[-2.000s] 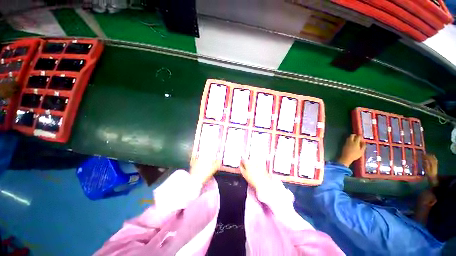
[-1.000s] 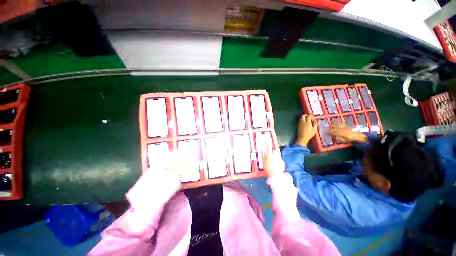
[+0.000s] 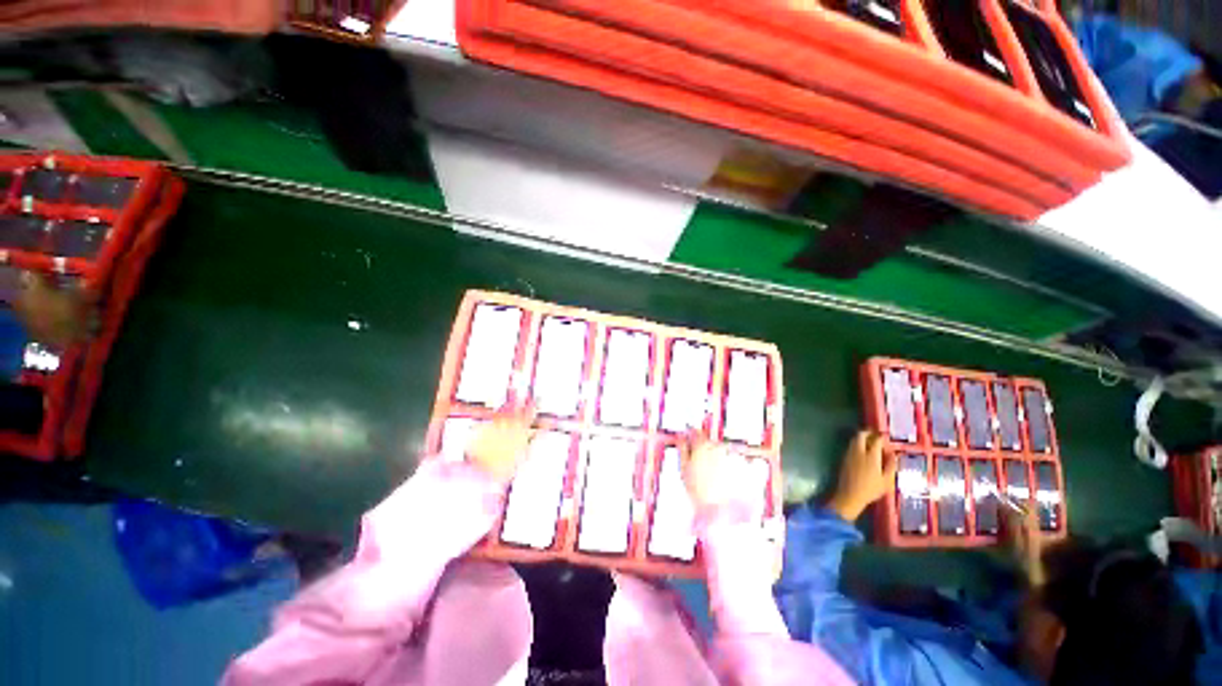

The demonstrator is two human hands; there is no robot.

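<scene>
An orange-red foam tray (image 3: 567, 432) lies on the dark green bench in front of me. It holds two rows of smartphones (image 3: 626, 379) with bright white lit screens. My left hand (image 3: 501, 442) is over the left part of the tray, near the line between the rows, and covers part of a front-row phone. My right hand (image 3: 706, 469) is over the right part of the front row, with fingertips near the line between the rows. Both hands are washed out by glare; neither is seen gripping a phone.
Stacked orange trays (image 3: 804, 114) sit on the raised white shelf (image 3: 1152, 201). On the right, a co-worker in blue touches another tray (image 3: 969, 453). On the left, another person's hand (image 3: 54, 306) is over a tray (image 3: 114, 255). A blue plastic item (image 3: 188, 550) is at lower left.
The view has shifted and tilted, bringing the tray stack more into view. My hands have moved from the front row up to near the line between the rows.
</scene>
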